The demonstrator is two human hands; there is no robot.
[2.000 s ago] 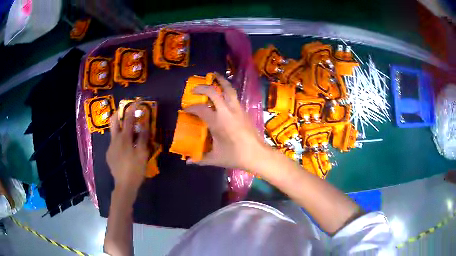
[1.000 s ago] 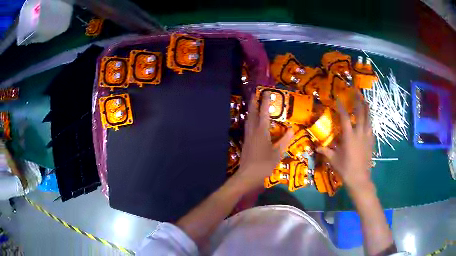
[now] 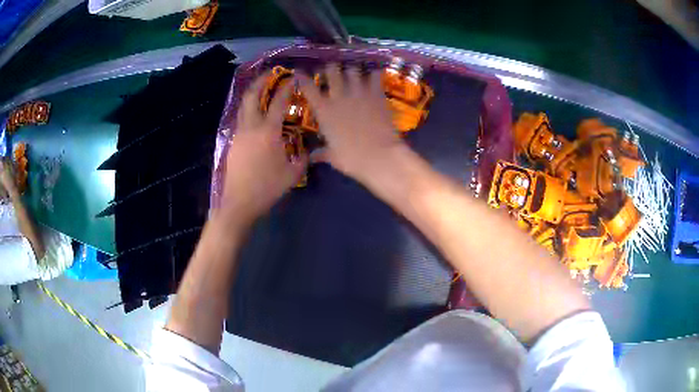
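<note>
Several orange connector sockets (image 3: 406,96) stand at the back of the dark layer pad (image 3: 329,260), inside the pink bag liner (image 3: 498,115). My left hand (image 3: 264,149) is over the connectors at the back left, its fingers around or against them. My right hand (image 3: 356,115) is beside it, palm down, fingers spread over the same group and close to the right-hand connector. Both hands are blurred and hide most of the connectors, so I cannot tell if either grips one.
Black divider grids (image 3: 157,184) lie left of the box. Loose connectors (image 3: 586,180) are piled on the green bench (image 3: 667,302) at right, beside white sticks (image 3: 651,210) and a blue tray (image 3: 686,222). Another person's arm (image 3: 23,207) is at the far left. A metal post (image 3: 314,19) stands behind.
Both hands have moved left from the loose pile to the connectors at the back of the pad. The camera view has shifted left, so the box appears further right.
</note>
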